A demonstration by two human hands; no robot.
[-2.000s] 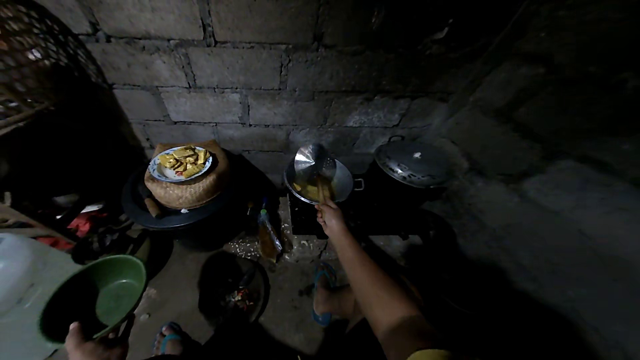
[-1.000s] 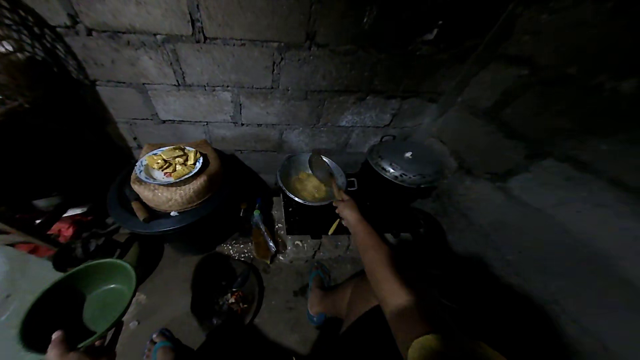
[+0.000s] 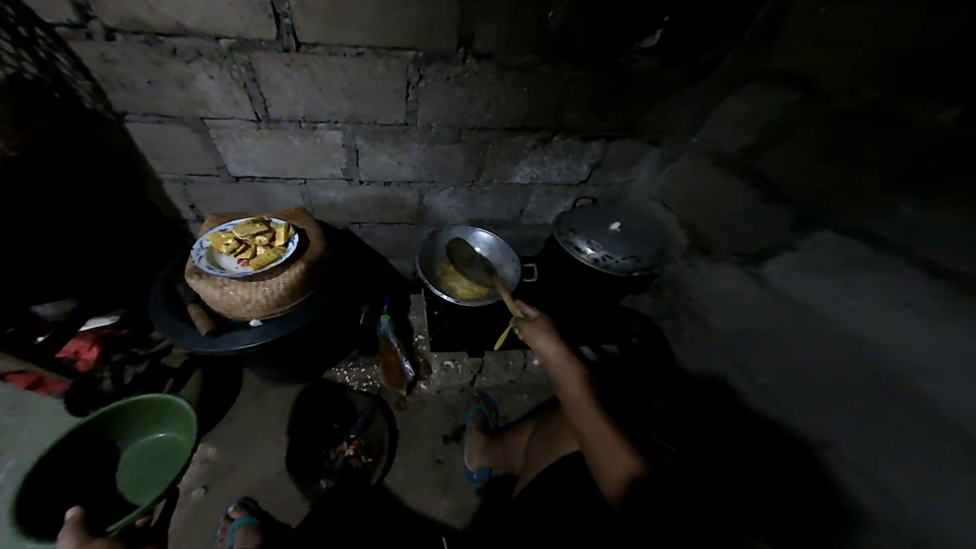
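Note:
My right hand (image 3: 534, 328) grips the wooden handle of a metal skimmer or ladle (image 3: 471, 261), whose dark head is over the metal wok (image 3: 488, 238). Yellowish food in liquid (image 3: 457, 286) lies in the wok, partly behind the skimmer head. At the lower left my left hand (image 3: 95, 531) holds the rim of a green plastic basin (image 3: 156, 457), which is tilted; its left part is in deep shadow. A patterned plate (image 3: 217, 267) with yellow fried pieces (image 3: 255, 240) rests on a woven basket (image 3: 248, 295).
A lidded dark pot (image 3: 618, 236) stands right of the wok, by the concrete block wall (image 3: 366, 152). A wide dark basin (image 3: 171, 324) is under the basket. A bottle-like plastic item (image 3: 396, 358) and a round container with scraps (image 3: 385, 427) are on the floor near my sandaled feet (image 3: 479, 442).
The skimmer was raised and tilted over the wok two seconds ago; its head is now lower, over the food. My left hand keeps hold of the green basin.

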